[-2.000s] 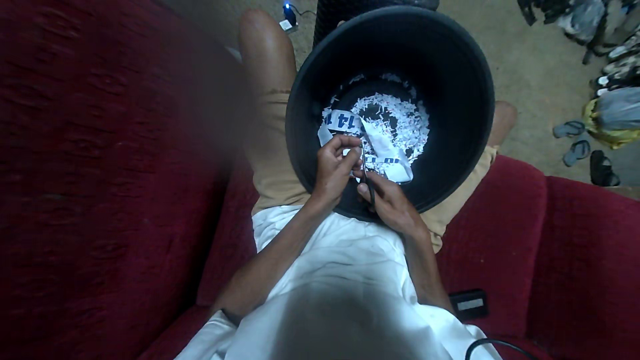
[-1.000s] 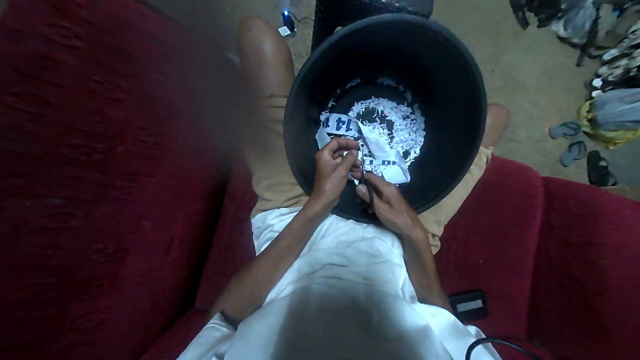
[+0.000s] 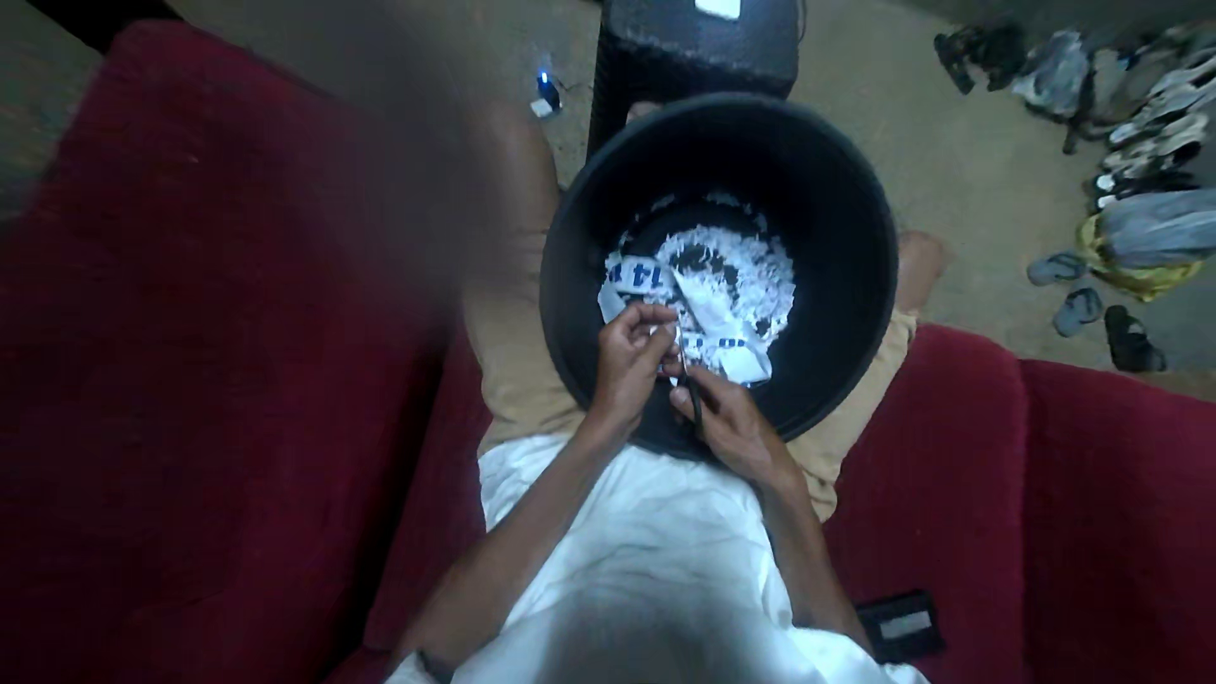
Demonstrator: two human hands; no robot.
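A large black plastic bucket (image 3: pixel 860 313) stands between my legs, with small white scraps (image 3: pixel 765 275) scattered over its bottom. Over its near part, my left hand (image 3: pixel 632 361) pinches a white strip (image 3: pixel 638 275) with blue printing; the strip curls away inside the bucket. Close against it, my right hand (image 3: pixel 727 413) is closed around dark-handled scissors (image 3: pixel 694 397), whose blades point up toward the left fingers. Whether the blades are apart is too small to tell.
I sit on a red sofa (image 3: pixel 959 456), where a dark wallet-like object (image 3: pixel 898 624) lies at right. Beyond the bucket is a black box-shaped object (image 3: pixel 698 43). Grey slippers (image 3: pixel 1078 312), shoes (image 3: pixel 1164 142) and a plastic bag (image 3: pixel 1159 228) lie on the floor at right.
The view has shifted, so the bucket sits lower in it. Both hands stay at the same place over the bucket, with the strip and scissors still held.
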